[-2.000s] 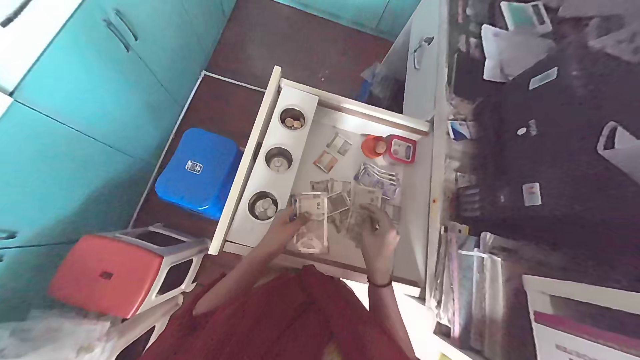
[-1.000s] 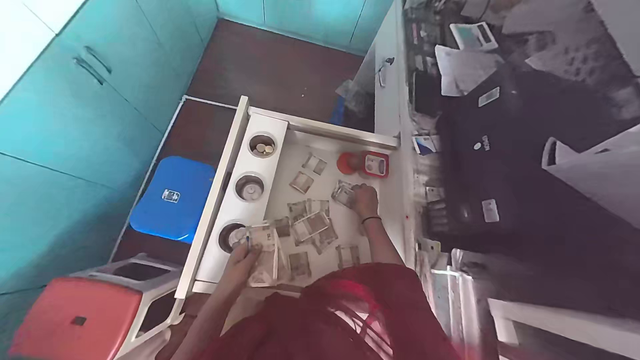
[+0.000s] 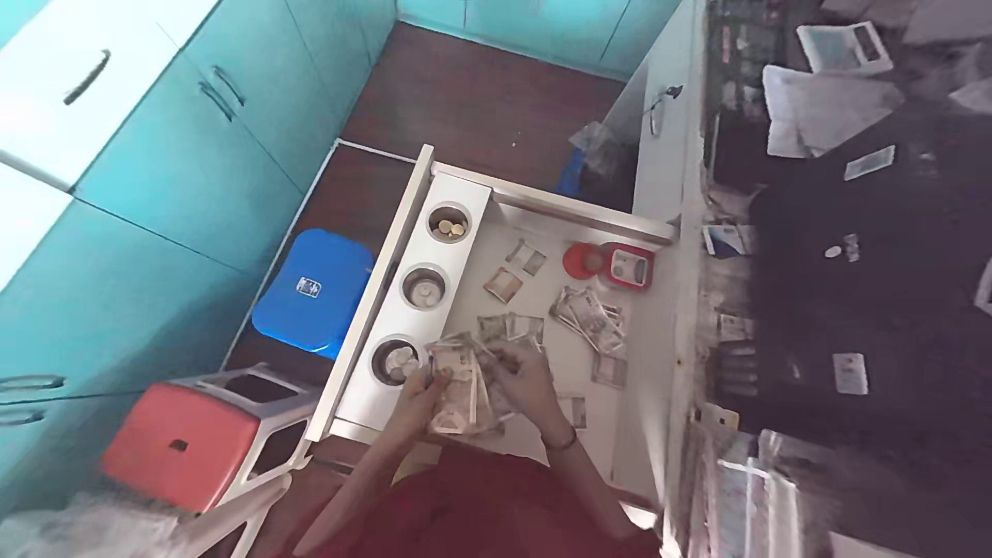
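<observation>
My left hand (image 3: 422,395) grips a fanned bundle of banknotes (image 3: 457,399) above the near left part of an open drawer (image 3: 573,209). At the bundle's right side, my right hand (image 3: 523,376) has its fingers bent against notes; whether it grips one is unclear. Beyond my hands lie loose notes (image 3: 525,325), and to their right a spread pile of notes (image 3: 593,318). Two separate notes (image 3: 504,284) lie farther back. Three round cups with coins (image 3: 425,293) line the drawer's left side. A red container (image 3: 629,266) and an orange-red round lid (image 3: 581,261) sit at the back right.
Left of the drawer stand a blue-topped stool (image 3: 314,291) and a red-topped stool (image 3: 182,446). Teal cabinets (image 3: 186,170) line the left wall. On the right, a dark counter (image 3: 891,294) holds papers and a white device (image 3: 845,48). A plastic bag (image 3: 593,139) lies beyond the drawer.
My right hand has come back from the pile near the red container to the bundle in my left hand. One second ago my hands were far apart. The view has shifted.
</observation>
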